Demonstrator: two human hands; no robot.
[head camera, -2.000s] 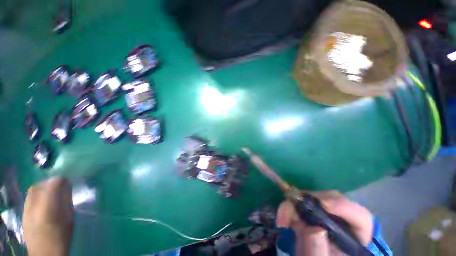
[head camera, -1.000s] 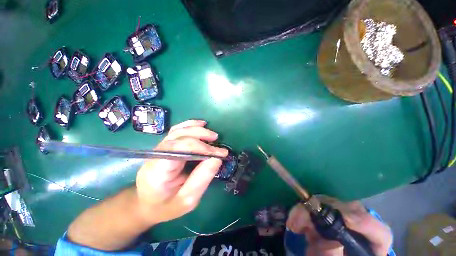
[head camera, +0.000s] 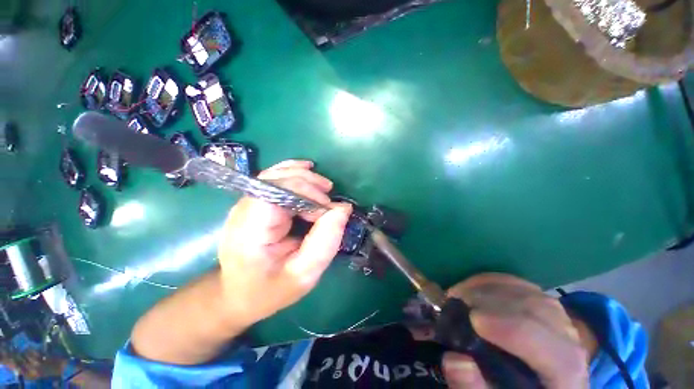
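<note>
My left hand (head camera: 278, 247) is shut on metal tweezers (head camera: 243, 182), whose broad grey end points up and left. Their tips are down at a small black housing (head camera: 352, 235) that sits in a dark fixture (head camera: 365, 262). My fingers hide much of the housing. My right hand (head camera: 525, 323) is shut on the black handle of a soldering iron (head camera: 407, 270). The iron's tip is at the right side of the housing, close to the tweezer tips; whether they touch is unclear. A thin solder wire (head camera: 335, 334) lies curved near the bench's front edge.
Several black housings with blue boards (head camera: 207, 105) lie at the upper left. A brown tub (head camera: 563, 76) with silvery shreds stands at the upper right. A black tray (head camera: 350, 23) is at the top. A green-white spool (head camera: 29, 266) is at the left edge. A dark cluster (head camera: 418, 313) lies near my lap.
The iron's tip has moved left and down onto the fixture area. The tweezers have tilted, their broad end now higher. The view has shifted, so the tub is further up and right.
</note>
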